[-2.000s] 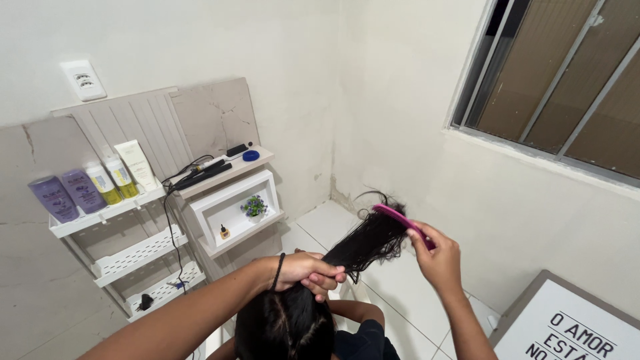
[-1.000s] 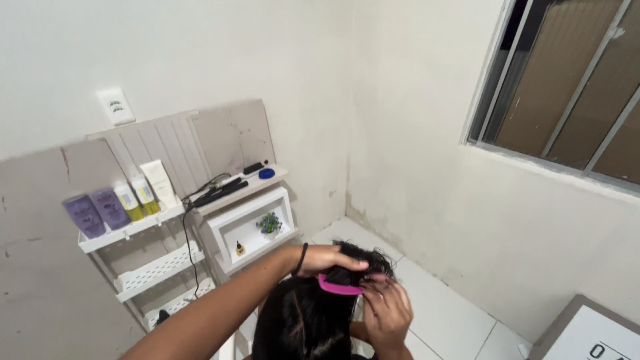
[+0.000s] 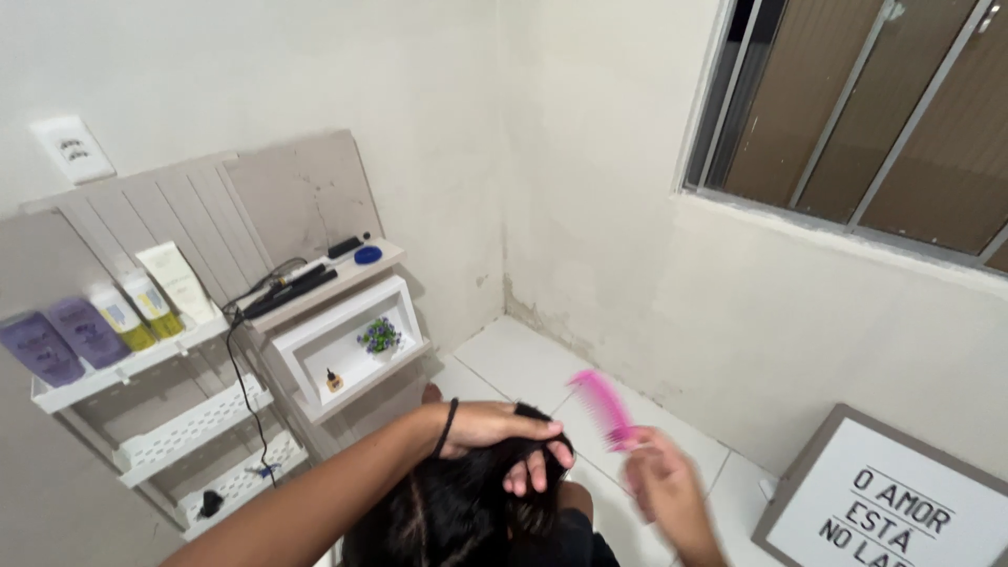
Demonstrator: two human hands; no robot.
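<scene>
At the bottom centre is the dark-haired head of a seated person [image 3: 465,504], seen from above with a parting line in the hair. My left hand [image 3: 504,441], with a black hair tie round the wrist, is closed around a gathered section of that hair at the side of the head. To its right, my right hand [image 3: 665,480] holds a pink comb [image 3: 602,405] by one end. The comb is a little blurred, points up and left, and stands apart from the hair. The person's dark top shows below.
A white shelf rack [image 3: 126,374] with several bottles and tubes stands at left. Beside it, a shelf [image 3: 370,272] bears a black hair straightener [image 3: 291,293], a cord and a blue lid. A framed lettered sign [image 3: 890,504] is at lower right, a window [image 3: 850,118] above.
The comb was at the hair beside my left hand a second ago; my right hand has moved it right, off the hair. Two seconds ago the hair was stretched out to the right; now it is bunched near the head.
</scene>
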